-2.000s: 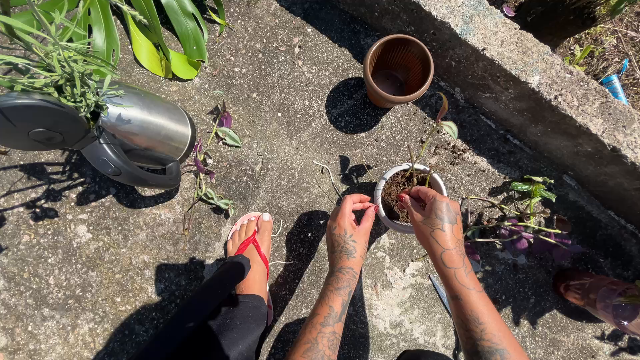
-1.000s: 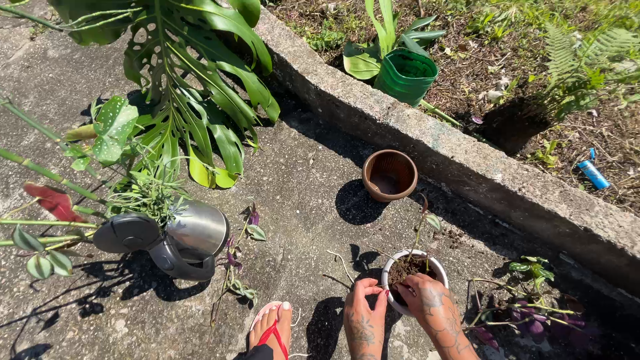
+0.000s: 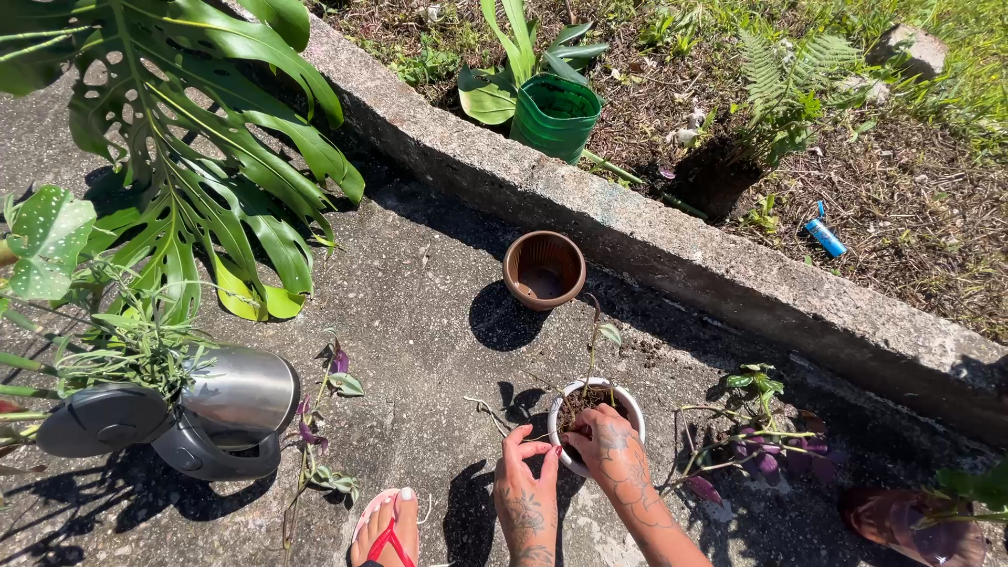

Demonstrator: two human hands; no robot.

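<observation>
A white round pot (image 3: 639, 413) with dark soil (image 3: 587, 400) and a thin upright cutting (image 3: 594, 346) stands on the concrete. Inside it, the fingertips of my right hand (image 3: 618, 449) press at the soil near the stem; whether they pinch anything is hidden. My left hand (image 3: 524, 488) is at the pot's left rim, thumb and forefinger close together near a thin stem or root. Beyond the pot sits an empty brown plastic pot (image 3: 544, 270). Cut trailing stems with green and purple leaves (image 3: 756, 441) lie to the right, and another trailing cutting (image 3: 311, 433) lies to the left.
A steel electric kettle (image 3: 240, 390) holding a leafy plant lies at left, below large monstera leaves (image 3: 228, 134). A low concrete curb (image 3: 630, 228) runs diagonally behind the pots. Past it are a green container (image 3: 556, 118) and a blue object (image 3: 825, 238). A reddish vessel (image 3: 913, 524) stands lower right.
The view has shifted to take in more of the curb and the garden bed. Both hands have stayed at the white pot, the right one's fingers over its soil.
</observation>
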